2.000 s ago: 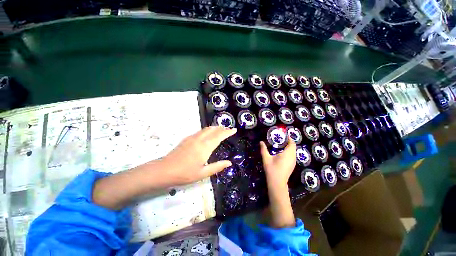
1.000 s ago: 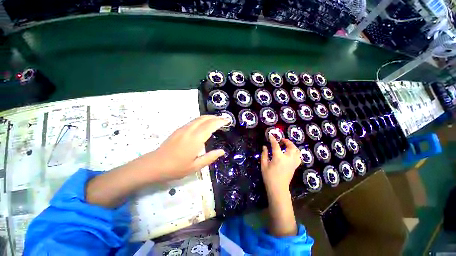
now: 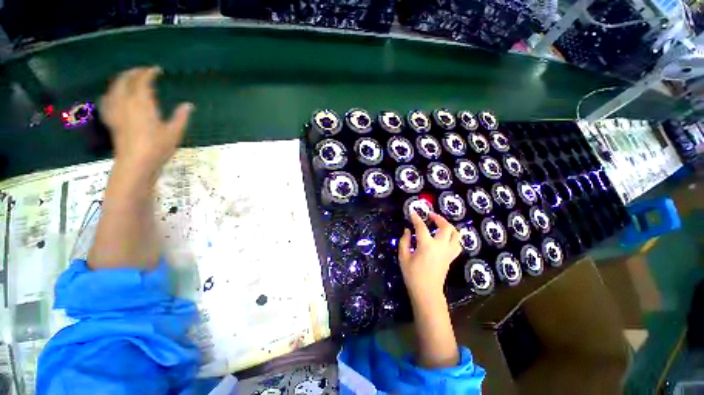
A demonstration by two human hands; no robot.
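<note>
My left hand [image 3: 143,116] is blurred, with its fingers spread over the conveyor belt, and holds nothing that I can see. Cylindrical units [image 3: 78,115] glowing red and magenta lie on the belt left of it. The glossy black blister tray [image 3: 394,281] holds rows of black units with pale rings; pockets at its near left show no rings. My right hand [image 3: 431,251] has a fingertip on a unit [image 3: 419,207] beside a red glow in the tray's fourth row. Its thumb is apart from that unit.
The dark-green conveyor belt [image 3: 255,77] runs behind the worktop. Marked white sheets [image 3: 247,224] lie left of the tray. A spare black tray [image 3: 575,166] adjoins it on the right. An open cardboard box [image 3: 567,332] and blue stool [image 3: 654,222] are at lower right.
My left hand has moved from the tray's left side up and left over the belt. The right hand's unit has gone down into the tray, and its grip has loosened. Glowing units have appeared at left.
</note>
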